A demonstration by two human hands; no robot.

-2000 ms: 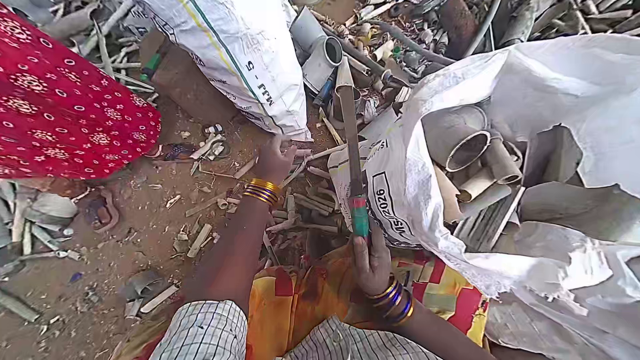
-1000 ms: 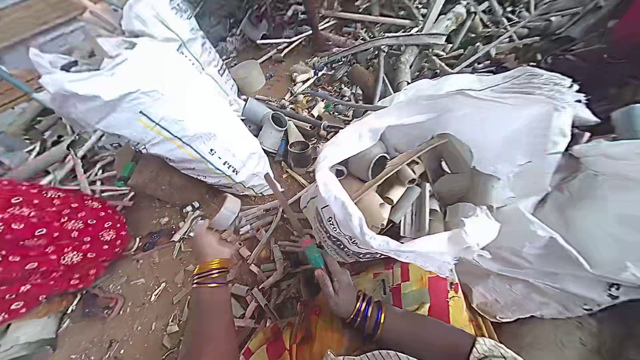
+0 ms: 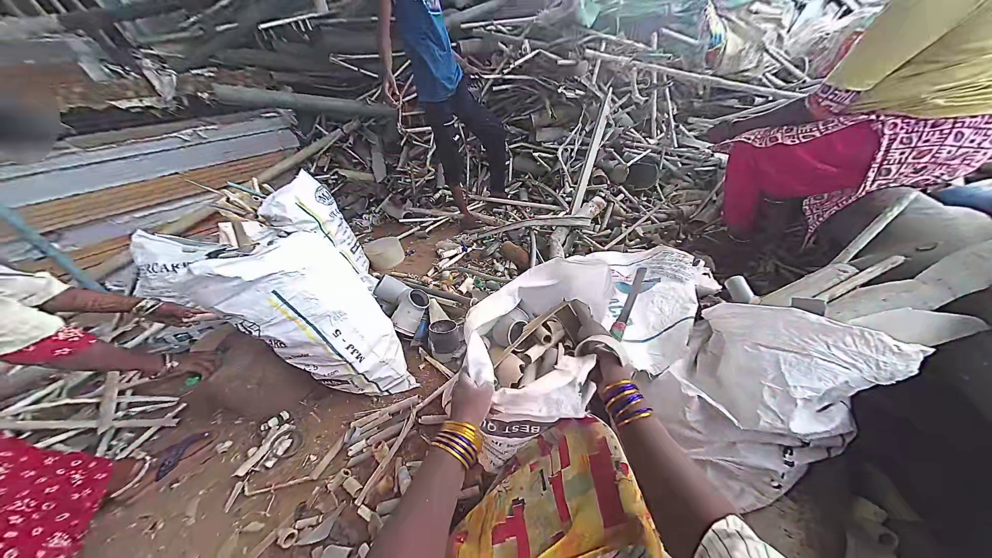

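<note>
An open white woven sack [image 3: 542, 403] stands before me, with plastic pipe pieces [image 3: 535, 356] inside. My left hand [image 3: 470, 401] is closed on its near left rim. My right hand [image 3: 597, 333] is at the right side of the mouth. A long flat blade [image 3: 632, 298] with a red and green handle [image 3: 618, 331] sticks up from this hand; the fingers are partly hidden. A pale curved edge lies across the back of the hand; whether it is sack or pipe I cannot tell.
A filled white sack [image 3: 310, 310] stands at left, beside a co-worker's hands [image 3: 182, 314]. Pipe offcuts [image 3: 380, 442] litter the ground. One person [image 3: 442, 70] stands at a scrap heap [image 3: 558, 147]; another person [image 3: 814, 155] bends at right. A white sack [image 3: 775, 372] lies right.
The view has tilted up widely. My left hand has gone from a pipe piece on the ground to the sack's rim. My right hand has moved from beside the sack to its mouth.
</note>
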